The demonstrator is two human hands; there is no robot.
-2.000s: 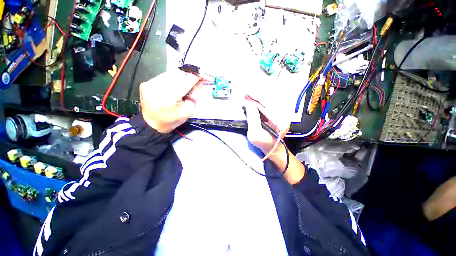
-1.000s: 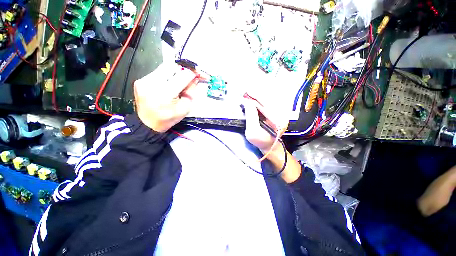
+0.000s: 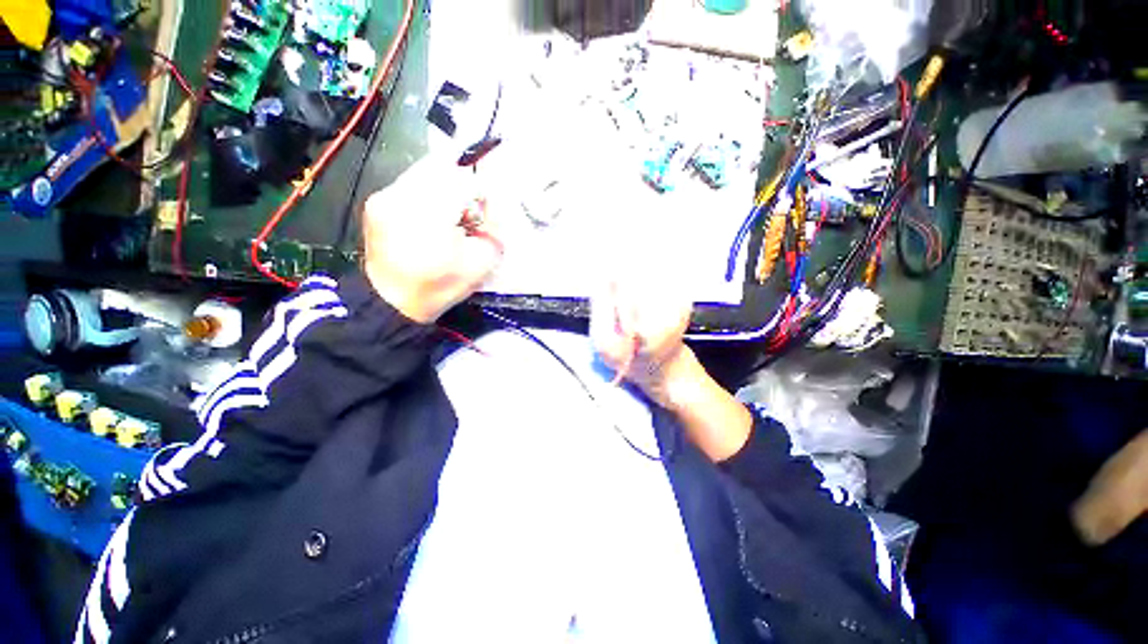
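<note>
My left hand (image 3: 428, 245) is at the left of the white sheet (image 3: 573, 271), its fingers pinched on a small red piece (image 3: 472, 222), probably a red lead. A dark slim piece (image 3: 480, 150) shows just above these fingers. My right hand (image 3: 648, 330) is at the sheet's front edge, its fingers closed around a thin reddish lead (image 3: 624, 361). Between and above the hands, the small circuit board (image 3: 543, 203) is only a faint outline in the glare. It looks apart from both hands.
Two green boards (image 3: 658, 169) lie farther back on the sheet. A wire bundle (image 3: 806, 233) and a pale grid panel (image 3: 1013, 277) lie right. A long red wire (image 3: 297, 189) runs left. A blue bin (image 3: 63, 484) is lower left. Another person's hand (image 3: 1114, 497) shows at far right.
My right hand has turned and drawn in nearer the bench edge, its fingers more folded. The small board has faded from clear green to a faint outline. A blurred dark shape now shows at top centre.
</note>
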